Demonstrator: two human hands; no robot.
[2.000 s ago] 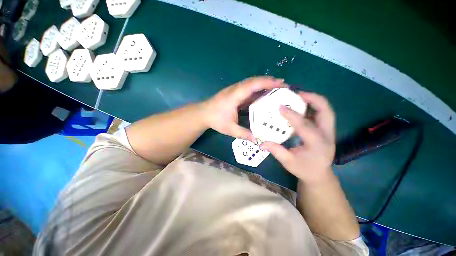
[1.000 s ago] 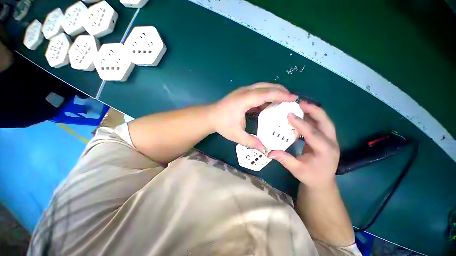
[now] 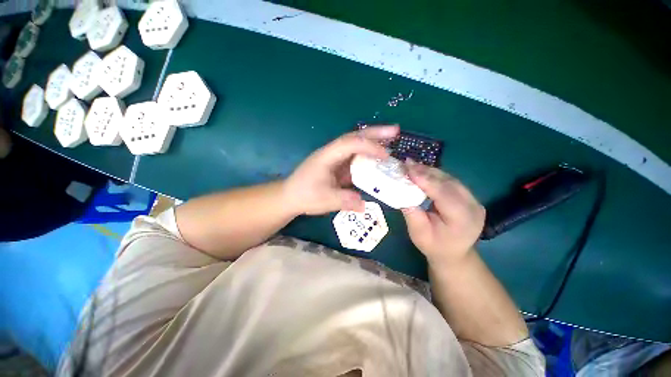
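A white hexagonal unit (image 3: 388,181) is held between my two hands above the bench, tilted so that a side wall with a small dark opening shows. My left hand (image 3: 324,173) grips its left end, and my right hand (image 3: 446,213) grips its right end. A white hexagonal front cover (image 3: 360,226) with small round holes and a row of dark slots lies on the bench just below the held unit. The dark screw tray (image 3: 421,147) lies behind my hands, partly hidden by them.
A black electric screwdriver (image 3: 533,197) with a red part and black cord lies at right. Several white hexagonal units (image 3: 149,128) are grouped at left. Loose screws (image 3: 399,99) lie beyond the tray. A white rail (image 3: 471,81) edges the green bench. Another person's dark sleeve (image 3: 44,180) is at far left.
The held unit has turned from showing its slotted face to showing its side wall. My hands have moved slightly left, uncovering more of the screw tray and the front cover.
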